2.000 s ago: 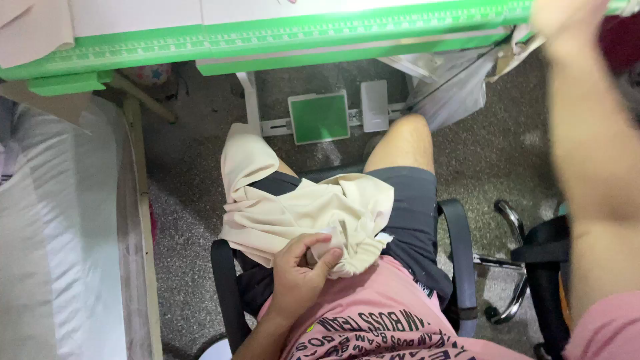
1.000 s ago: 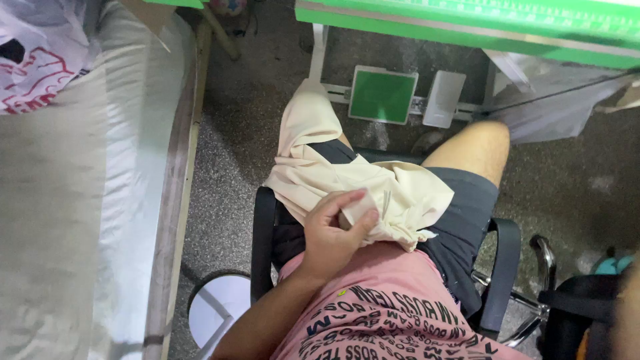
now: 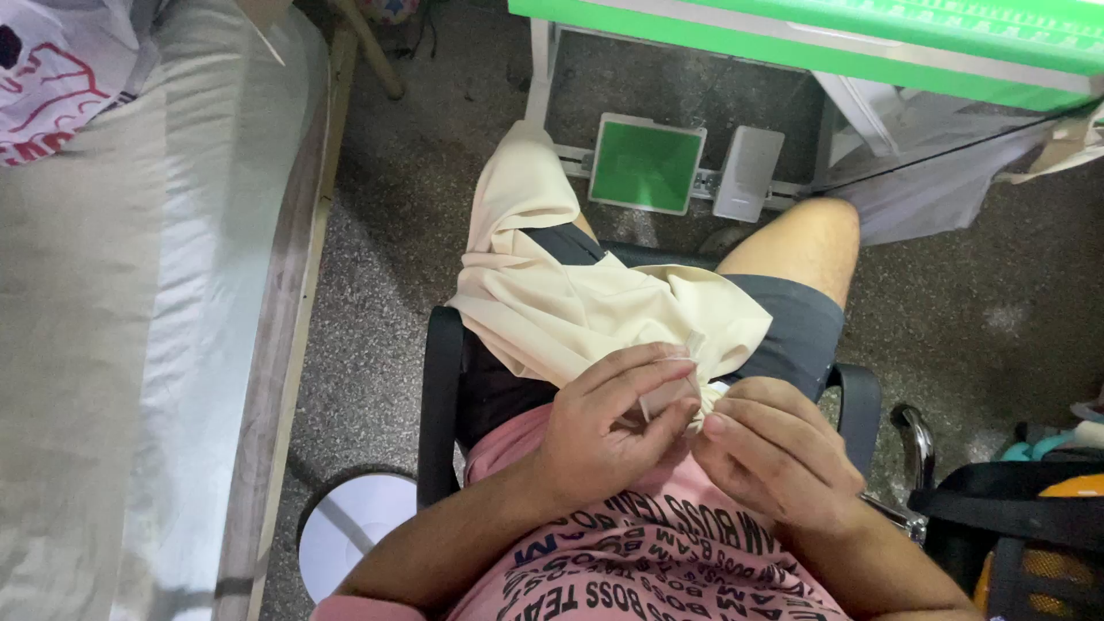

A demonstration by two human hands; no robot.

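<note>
A cream fabric piece lies draped over my lap and one knee. My left hand holds a small pale, flat, translucent piece between thumb and fingers, at the near edge of the fabric. Close beside it on the right, my right hand pinches a gathered bit of the cream fabric between thumb and fingers. The exact grip of the right fingertips is partly hidden.
A green-edged table stands ahead, with a green pedal and a white box below. A sheet-covered bed is at left, a round white base by the chair, a black bag at right.
My right hand has come from the table's edge at the upper right down to the fabric beside my left hand. The left hand keeps hold of the pale piece. The view has shifted.
</note>
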